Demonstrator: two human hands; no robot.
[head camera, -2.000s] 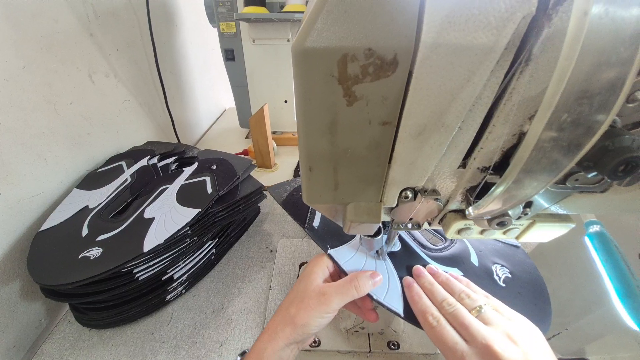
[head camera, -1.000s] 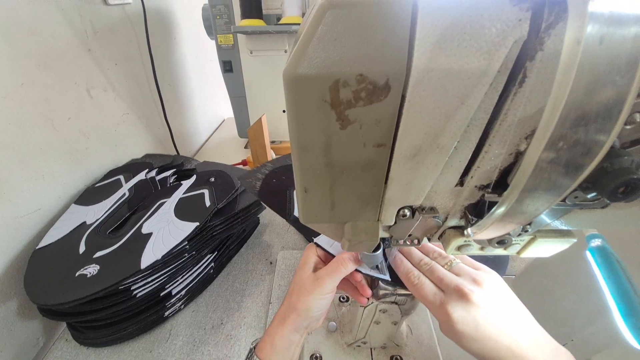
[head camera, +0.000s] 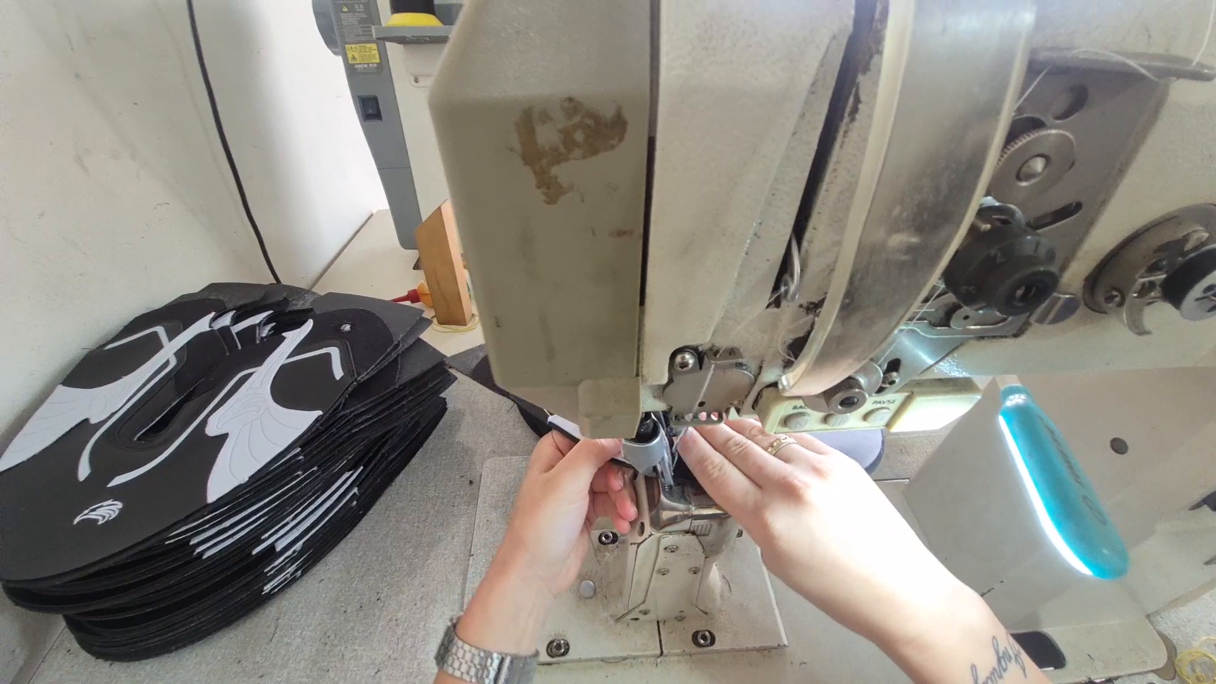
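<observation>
A black shoe upper with pale panels (head camera: 562, 427) lies at the presser foot (head camera: 650, 454) of an industrial post-bed sewing machine (head camera: 551, 218), largely hidden by the machine head and my hands. My left hand (head camera: 568, 494), below and left of the foot, pinches the upper's edge between thumb and fingers. Flat fingers of my right hand (head camera: 760, 465) press on the upper just right of the foot; the fingertips are partly hidden under the needle area. The needle point cannot be made out.
Left of the machine stands a tall stack of black uppers with pale panels (head camera: 261, 427) on the grey table (head camera: 399, 570). Behind it are a wooden block (head camera: 444, 266), a red-handled tool (head camera: 410, 296) and a hanging black cable (head camera: 223, 142). A blue lamp-like piece (head camera: 1064, 484) is at right.
The upper has turned and shifted under the machine head, so much less of it shows than two seconds ago. My right hand has moved up and in beside the presser foot.
</observation>
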